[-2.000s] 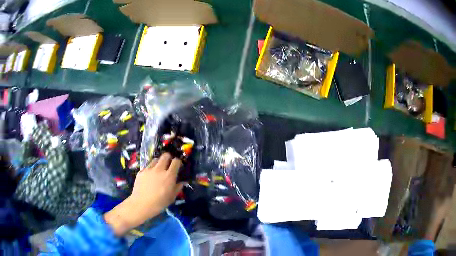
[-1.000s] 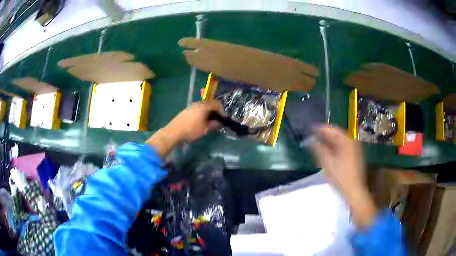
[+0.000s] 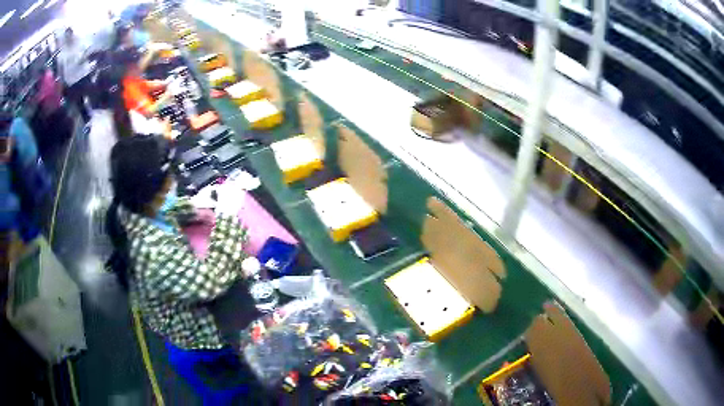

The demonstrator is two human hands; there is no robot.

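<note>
Neither of my hands is in view. Nearest in front, clear bags with AV cables [image 3: 333, 349], showing red, yellow and white plug ends, are heaped at the bottom centre. A yellow-sided gift box [image 3: 496, 388] with shiny bagged contents is cut off by the bottom edge, its brown lid standing up behind. Further up the line, a gift box holds a white insert [image 3: 429, 300] with small dark holes, its lid standing up. Another box with a white insert [image 3: 340, 208] stands beyond it, with a black flat box [image 3: 372, 242] beside it.
A neighbouring worker [image 3: 171, 262] in checked clothing sits at the left, by a pink mat [image 3: 266, 222] and a blue bin [image 3: 278, 254]. More boxes line the green conveyor [image 3: 389, 276] into the distance. A pale post [image 3: 528, 151] and a carton [image 3: 433, 117] stand at the right.
The view has swung left and up along the line. Both hands, at the box and the black flat box a second ago, have left the picture. The neighbour now shows fully.
</note>
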